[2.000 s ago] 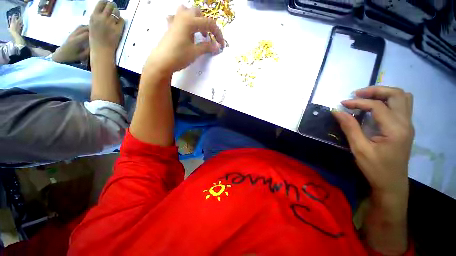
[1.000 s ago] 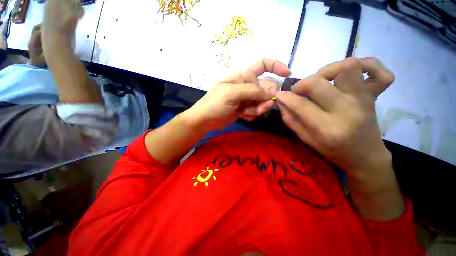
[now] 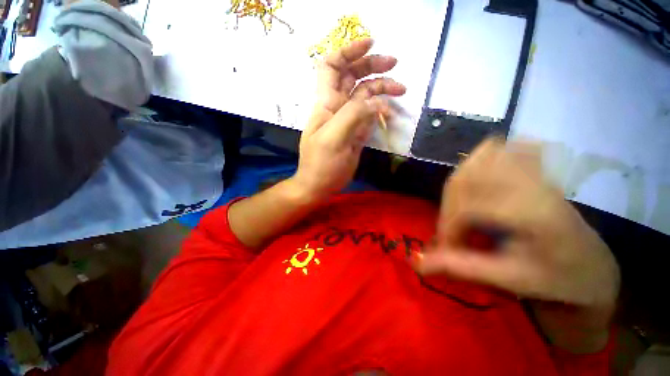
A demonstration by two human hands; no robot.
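My left hand (image 3: 345,121) is over the table's front edge, fingers spread, with a thin orange-yellow flex cable (image 3: 382,120) held at its thumb and fingertips. My right hand (image 3: 514,228) is blurred, in front of my red shirt, its fingers curled; whether it holds anything cannot be told. The black phone middle frame (image 3: 459,137) lies on the white table between and beyond my hands, its window showing the white surface. A small pale round hole is near a corner of its black panel. A small thin yellowish mark shows at the panel's near edge, beside my right hand.
A yellow pile of small flex pieces (image 3: 341,37) lies just beyond my left fingertips. A darker orange-brown flex pile (image 3: 257,10) is farther up. Stacked dark frames (image 3: 632,26) are at the upper right. A neighbour's grey sleeve (image 3: 44,132) is close on the left.
My hands were together at the front edge a second ago; they have parted, the left up towards the yellow pile, the right down and back towards my shirt. The neighbour's arm has shifted.
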